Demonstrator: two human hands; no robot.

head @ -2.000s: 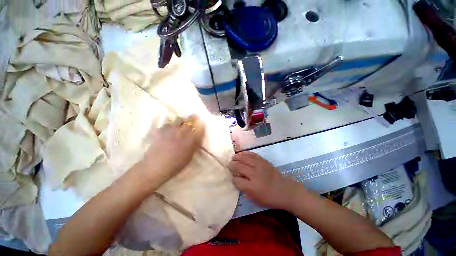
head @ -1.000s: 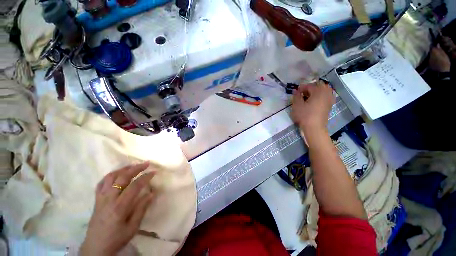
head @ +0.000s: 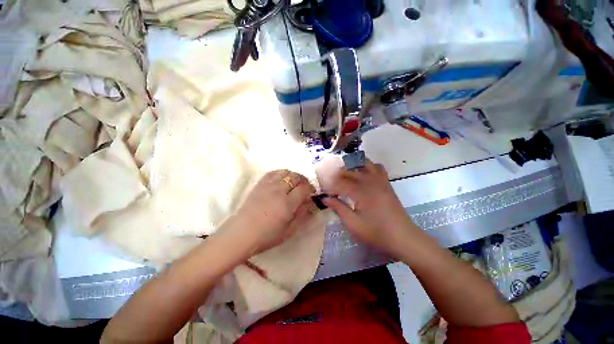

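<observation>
A cream garment piece (head: pixel 195 168) lies over the table left of the needle, and its lower part hangs over the front edge. My left hand (head: pixel 279 205) presses and pinches the cloth edge just in front of the needle area. My right hand (head: pixel 367 205) holds a small black label (head: pixel 320 201) between thumb and fingers at the cloth edge, touching the left fingertips. The presser foot and needle area (head: pixel 316 149) is behind the hands and washed out by the bright light.
The white machine head (head: pixel 431 40) spans the back. A curved guard (head: pixel 347 101) stands before it. An orange-and-blue trimmer (head: pixel 426 131) and black labels (head: pixel 532 148) lie at the right. A crumpled cream heap (head: pixel 74 127) is at the left. A plastic packet (head: pixel 518 259) is below the table.
My right hand has come back left from the black items at the right and now holds a black label at the cloth. My left hand has closed on the cloth edge. The view has shifted.
</observation>
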